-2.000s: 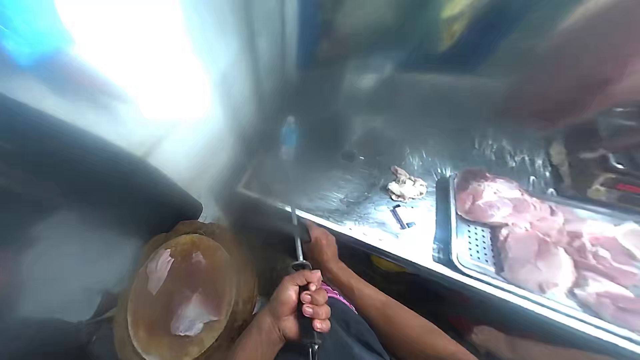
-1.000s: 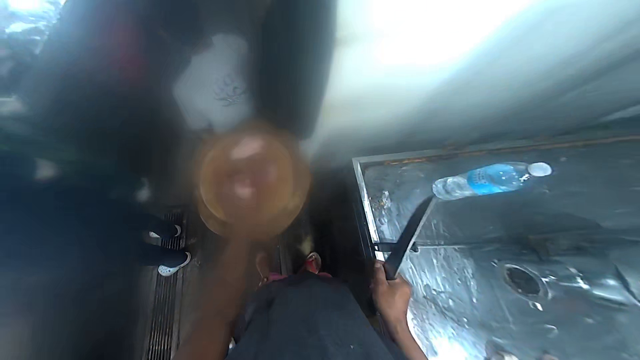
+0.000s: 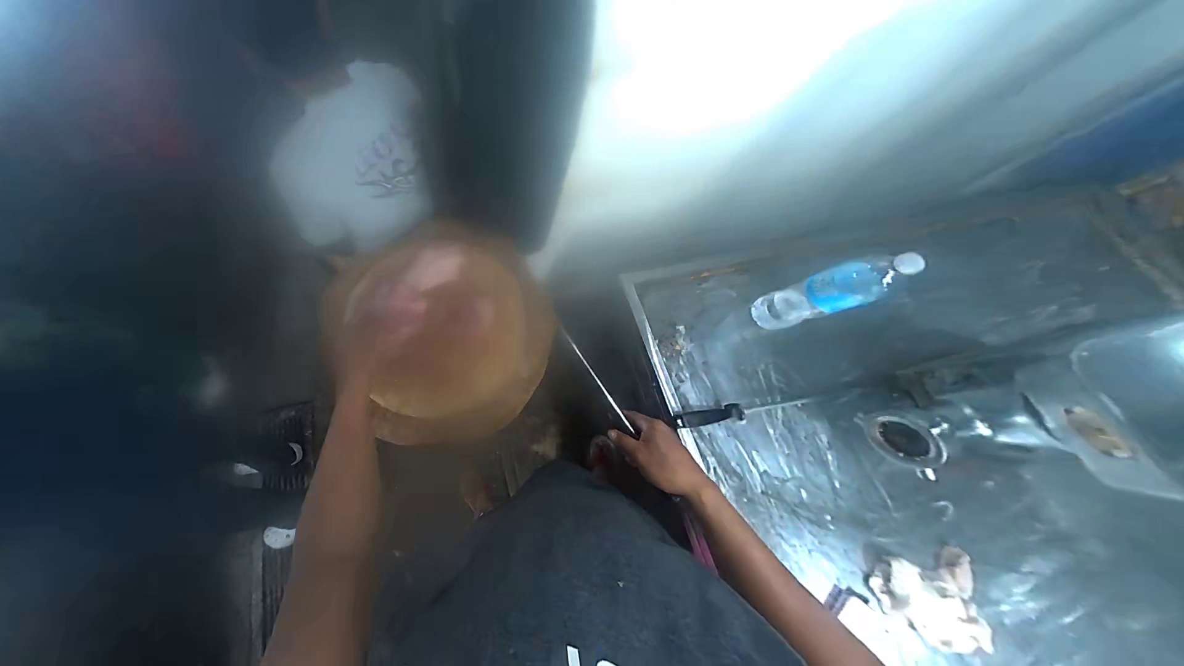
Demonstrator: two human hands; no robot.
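My left hand [image 3: 375,328] is blurred and reaches over pieces of raw meat [image 3: 449,314] on a round wooden chopping block [image 3: 453,393]; its fingers and any grip cannot be made out. At the near edge of the metal table, my right hand [image 3: 659,455] is closed around a knife, mostly hidden in the fist. The thin blade [image 3: 595,377] slants up and left toward the block. Beside that hand, a black-handled honing steel [image 3: 710,416] lies across the table edge, its rod pointing right.
The wet metal table [image 3: 777,462] holds a blue-labelled plastic bottle [image 3: 846,285], a round drain [image 3: 905,438] and pale scraps [image 3: 934,597]. Beyond the block is a person in a white top [image 3: 356,162]. Shoes [image 3: 277,536] show at lower left.
Two seconds ago my hands were close together, my left fist around the honing steel's handle. Now my left hand is at the block and the steel lies on the table. The view has swung left.
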